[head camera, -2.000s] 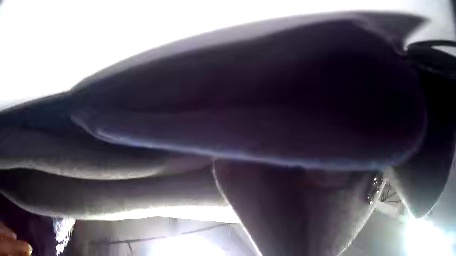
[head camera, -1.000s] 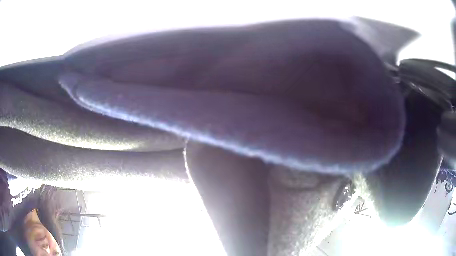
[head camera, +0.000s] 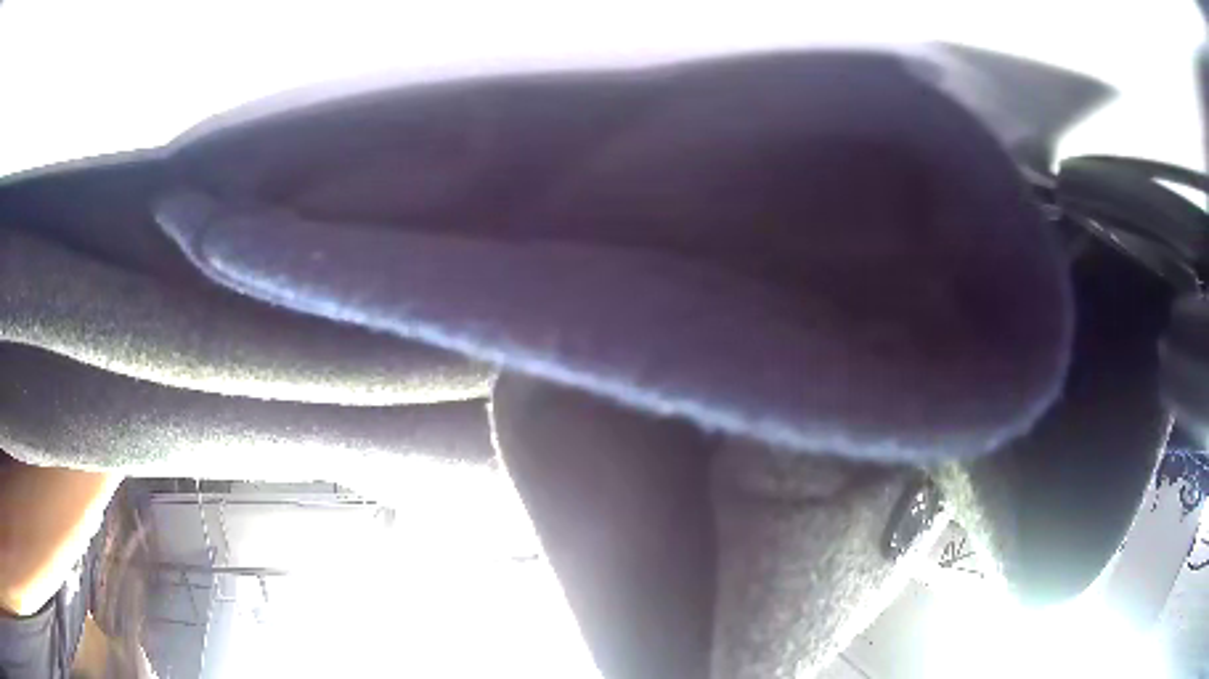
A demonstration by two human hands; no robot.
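Observation:
A large dark grey coat [head camera: 636, 252], looking purplish in this light, fills most of the view. A pale bluish edge runs along its lower side. More grey cloth folds [head camera: 239, 352] lie at the left, and grey flaps hang below. A dark shiny disc, perhaps a button [head camera: 910, 520], shows on the lower flap. A black curved piece, perhaps a hanger [head camera: 1138, 212], is at the right edge. Neither of my hands can be made out.
A skin-toned shape, seemingly a person's bare arm [head camera: 47, 531], is cut off at the lower left; whose it is cannot be told. Thin dark bars [head camera: 265, 500] show behind it. Strong glare washes out the top and bottom.
The coat sits slightly higher and further left than two seconds ago, but has hardly moved in the last second. At the lower left, a person's head has given way to the arm-like shape.

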